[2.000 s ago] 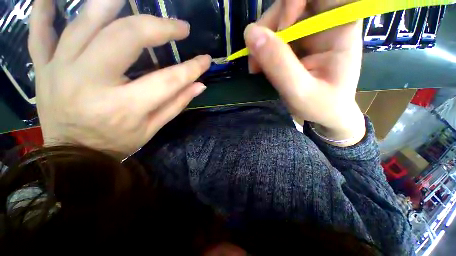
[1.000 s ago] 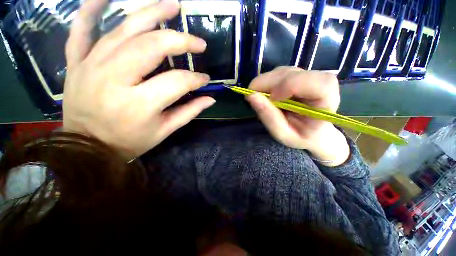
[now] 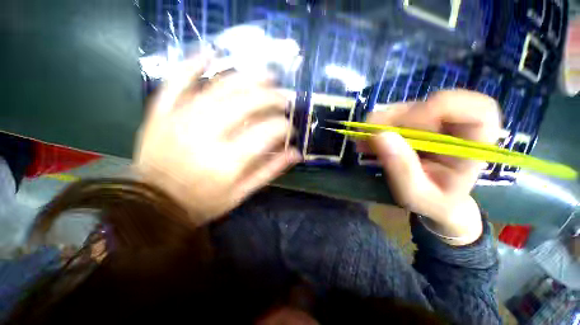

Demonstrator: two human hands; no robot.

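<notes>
My right hand [image 3: 439, 146] holds the yellow tweezers [image 3: 470, 150] near their middle. Their two tips are slightly apart, over the dark window [image 3: 329, 138] of a front housing. A pale frame [image 3: 349, 133] surrounds that window. My left hand [image 3: 213, 139] is blurred and lies over the housings left of this window, palm down with fingers spread; its fingertips are beside the pale frame. Whether a tiny part is at the tweezer tips cannot be told.
A glossy black tray [image 3: 470, 38] holds several blue-edged housings in two rows, with bright glare on it. It lies on a dark green bench top [image 3: 70, 76]. Red items [image 3: 57, 159] and floor show beyond the bench edge. Hair covers the lower left.
The view has shifted, showing more of the tray and its far row. The tweezer tips have moved from the housing's near end to over its window and are now visibly apart.
</notes>
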